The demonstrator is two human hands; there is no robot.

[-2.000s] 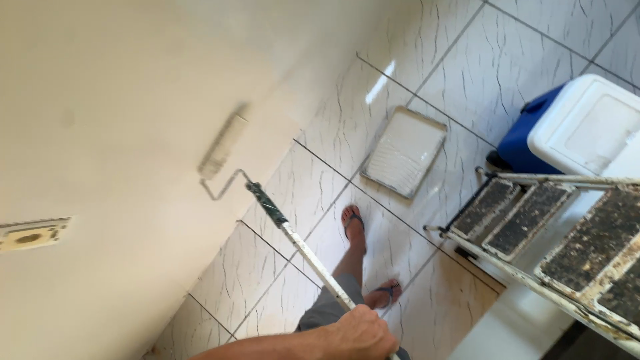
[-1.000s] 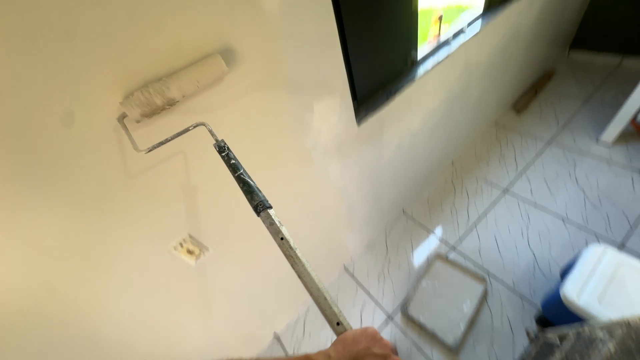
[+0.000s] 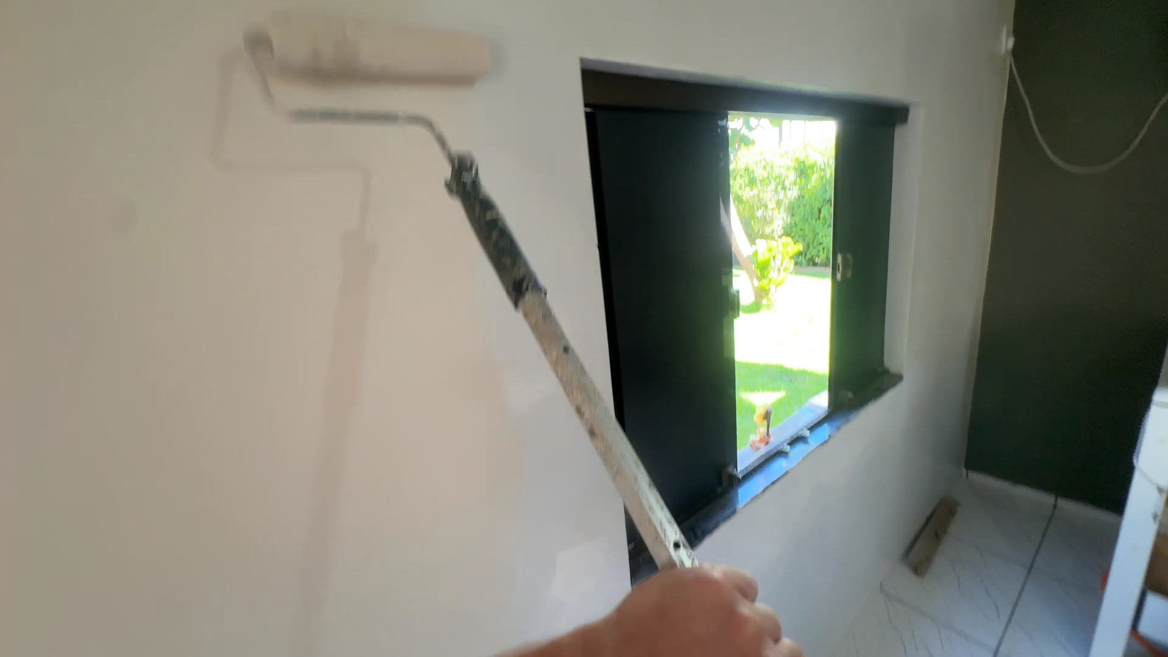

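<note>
My left hand [image 3: 698,616] is closed around the pale metal extension pole [image 3: 607,433] at the bottom of the view. From there the pole slants up and left to the dark, paint-spotted handle of a paint roller [image 3: 497,233]. Its bent wire frame [image 3: 347,116] carries a roller sleeve [image 3: 379,50] with pale paint on it, level and at the upper part of the light wall [image 3: 228,365]. The frame and pole cast a shadow on the wall. My right hand is not in view.
Right of the roller is a dark-framed sliding window [image 3: 662,292], partly open onto a garden, with a dark sill [image 3: 785,470]. Beyond it stand a dark wall [image 3: 1068,274] with a hanging cable [image 3: 1081,169], a wood piece [image 3: 933,537] on the tiled floor [image 3: 985,584], and a white upright [image 3: 1131,529].
The roller has moved up the wall and turned from a slant to nearly level. My left hand still grips the pole. The view has swung up from the floor, tray and feet toward the window.
</note>
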